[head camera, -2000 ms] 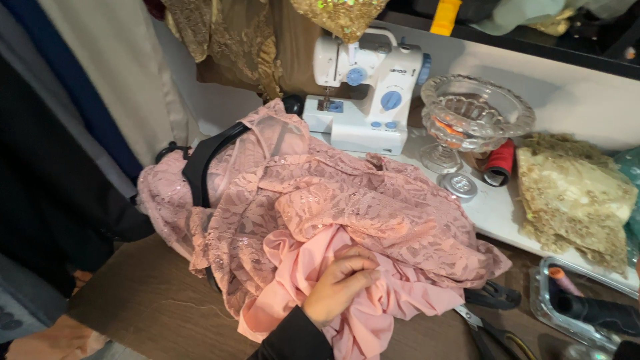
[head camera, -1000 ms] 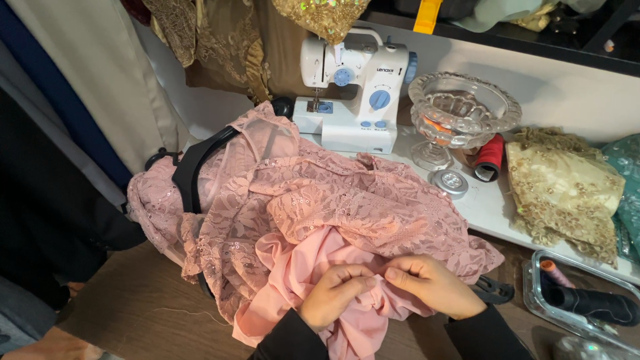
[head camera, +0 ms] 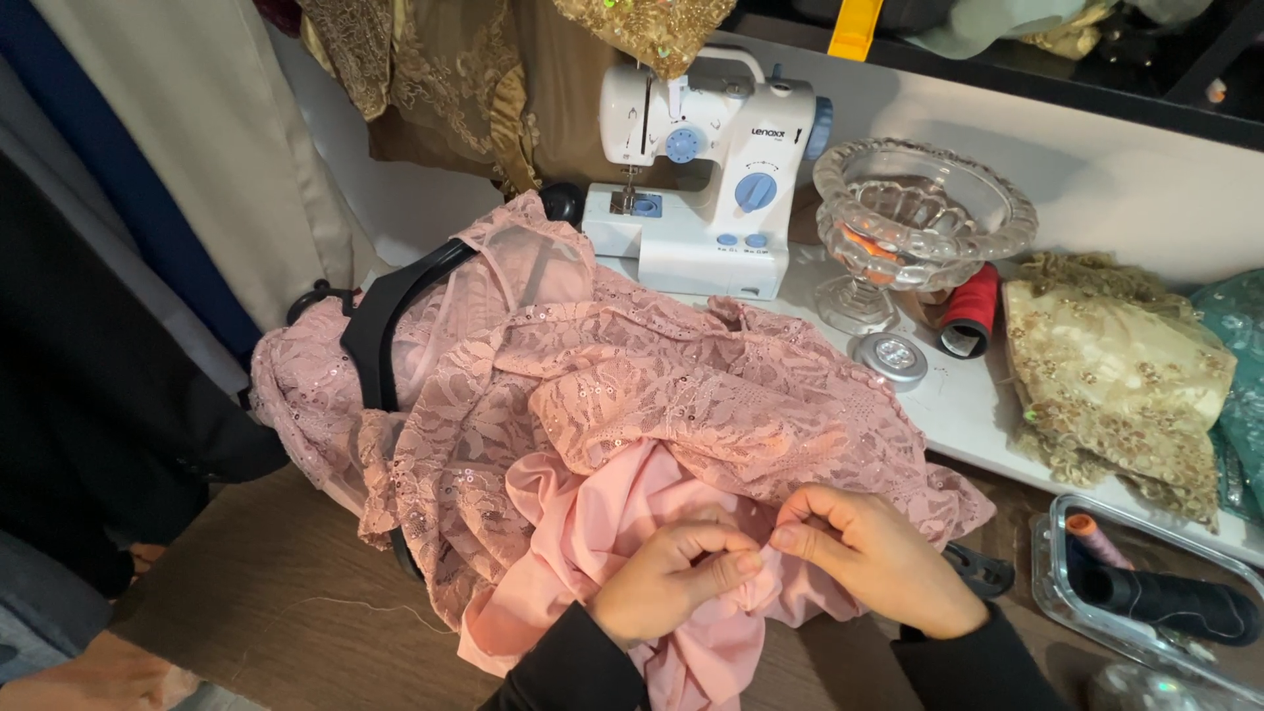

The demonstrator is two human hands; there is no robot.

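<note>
A pink lace garment with sequins point(head camera: 671, 385) lies on a black plastic hanger point(head camera: 380, 326) across the wooden table. Its smooth pink lining point(head camera: 553, 583) is bunched at the near side. My left hand point(head camera: 676, 573) pinches the lining between thumb and fingers. Close beside it, my right hand point(head camera: 869, 553) pinches the same fabric, fingertips nearly meeting those of the left. Whether a needle or thread is between the fingertips cannot be told.
Behind the garment stand a white Lenoxx sewing machine point(head camera: 706, 178) and a glass pedestal bowl point(head camera: 918, 217). A red thread spool point(head camera: 970, 311), a round silver puck light point(head camera: 891, 357) and gold beaded fabric point(head camera: 1116, 375) lie rightward. A clear plastic box point(head camera: 1057, 553) holds spools. Clothes point(head camera: 168, 148) hang left.
Two seconds ago only my left hand showed, resting on the lining. My right hand has come in from the right, and both hands now pinch the fabric.
</note>
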